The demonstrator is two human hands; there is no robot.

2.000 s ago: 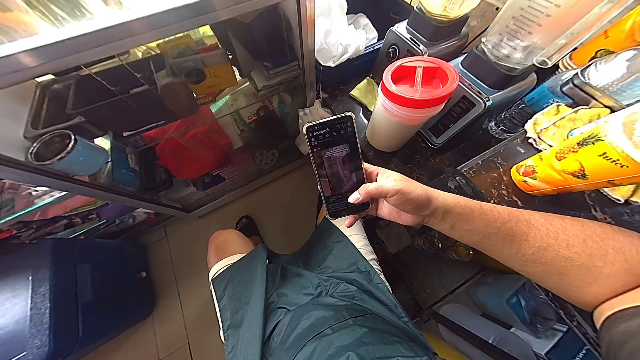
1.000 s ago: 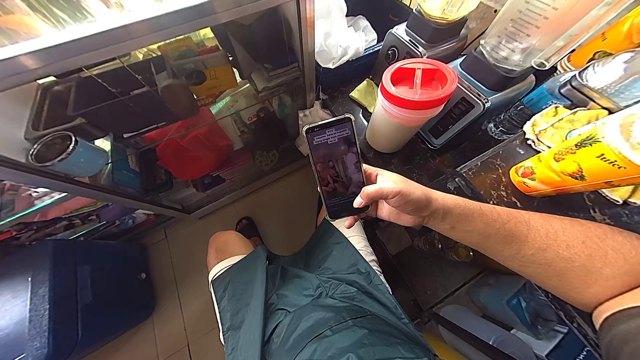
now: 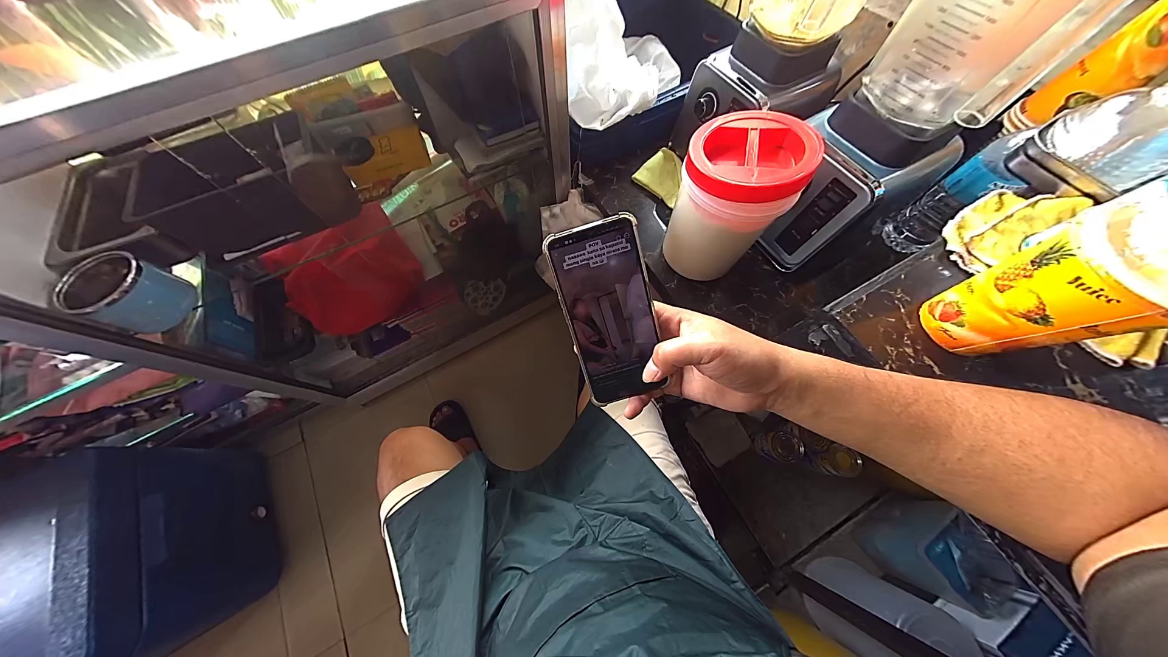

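Note:
My right hand (image 3: 707,360) holds a smartphone (image 3: 607,315) upright in a clear case, with the thumb over the lower right of its lit screen. The screen shows a picture with writing above it. My left hand is out of view. Just behind the phone, on the dark marbled counter, stands a plastic container (image 3: 716,233) with a red lid and pale contents. A green apron (image 3: 584,557) covers my lap below the phone.
Two blenders (image 3: 821,214) stand behind the container. At the right are a yellow juice cup (image 3: 1031,297) and a yellow cloth (image 3: 985,224). A glass display case (image 3: 274,365) fills the left, above a dark blue cooler (image 3: 173,538). A white plastic bag (image 3: 611,68) lies at the back.
The phone's screen has changed from a page with a header and keyboard-like lower area to a fuller picture. My right hand and the phone have stayed in about the same place.

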